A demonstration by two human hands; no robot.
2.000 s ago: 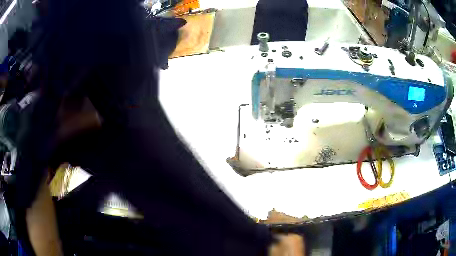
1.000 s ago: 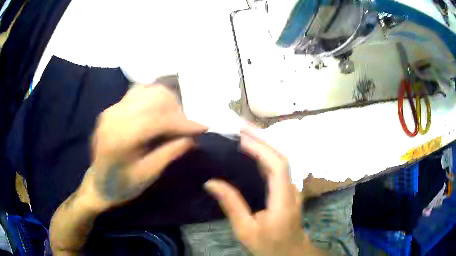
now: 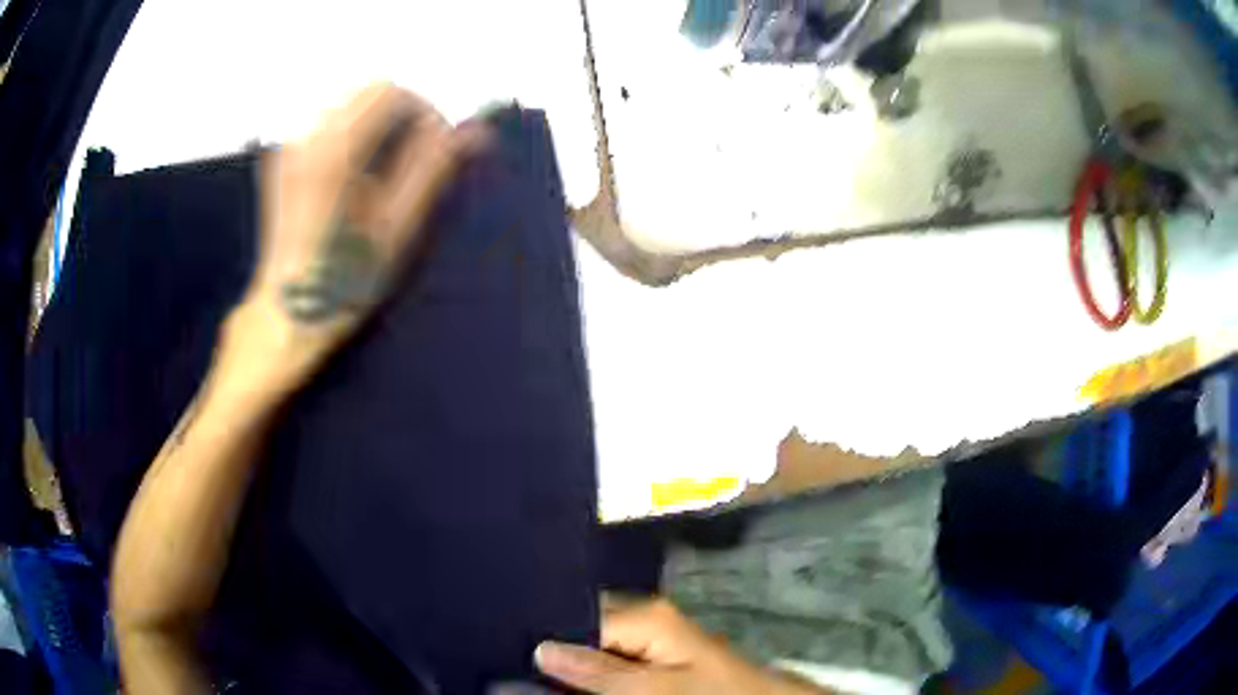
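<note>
A large dark navy garment panel (image 3: 448, 407) lies over the left part of the white table and hangs past its front edge. Its right border runs nearly straight up and down. My left hand (image 3: 360, 204) is blurred and lies on the panel's upper part, its fingertips near the top right corner; whether it pinches the cloth is unclear. My right hand (image 3: 652, 652) is at the bottom, holding the panel's lower right edge between thumb and fingers. The sewing machine bed (image 3: 815, 177) is to the right, and the machine head is cut off at the top.
Scissors with red and yellow handles (image 3: 1120, 258) rest at the right of the bed. The white table (image 3: 706, 367) has a chipped brown front edge. Blue crates (image 3: 1100, 625) holding dark cloth stand at lower right. Grey cloth (image 3: 815, 577) shows below the table edge.
The navy panel now lies flatter, with its right border straight. My left hand has moved up and my right hand down, so they are farther apart. The view has shifted slightly.
</note>
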